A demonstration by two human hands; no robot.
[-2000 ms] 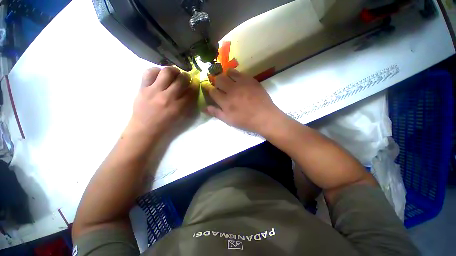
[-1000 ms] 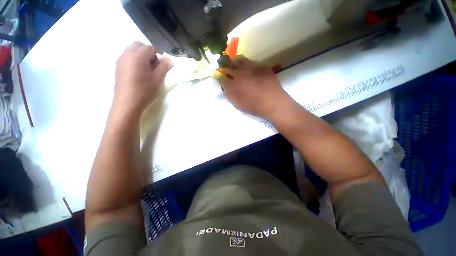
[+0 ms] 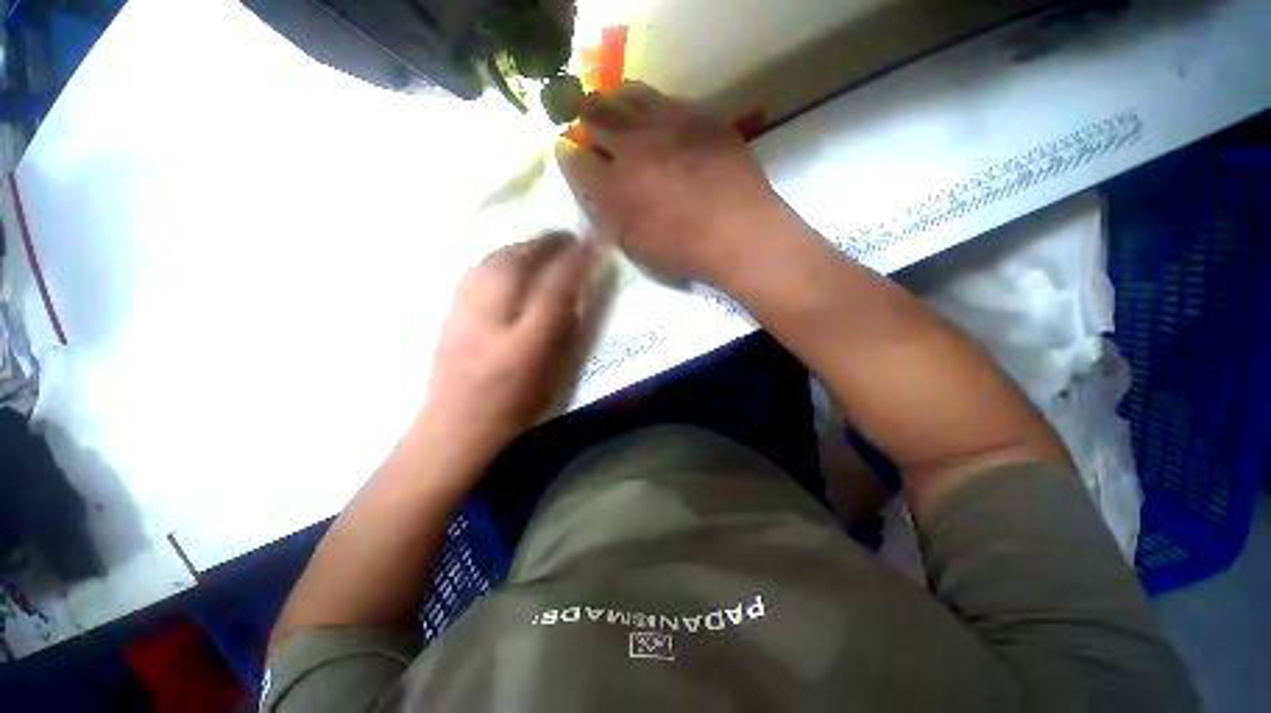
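The dark sewing machine head [image 3: 376,39] stands at the top, with its presser foot area [image 3: 562,98] lit yellow. Orange-red tape [image 3: 605,59] lies beside the foot. A white fabric piece [image 3: 523,184], nearly lost against the white table, seems to lie left of the foot. My right hand [image 3: 669,181] is at the right of the foot, its fingertips close to the tape; what lies under them is hidden. My left hand [image 3: 519,323] is blurred, near the table's front edge, with its fingers near my right wrist. Whether it holds fabric is unclear.
The white table [image 3: 209,279] has a printed scale [image 3: 1004,181] along its front edge. A blue basket [image 3: 1199,376] with white pieces [image 3: 1045,300] beside it is at the right. Another blue basket [image 3: 463,568] is below the table. Dark cloth [image 3: 42,502] lies at the far left.
My left hand first moved left with fabric stretched from the foot, then came back right and toward the front edge. My right hand stays beside the foot. The view has shifted.
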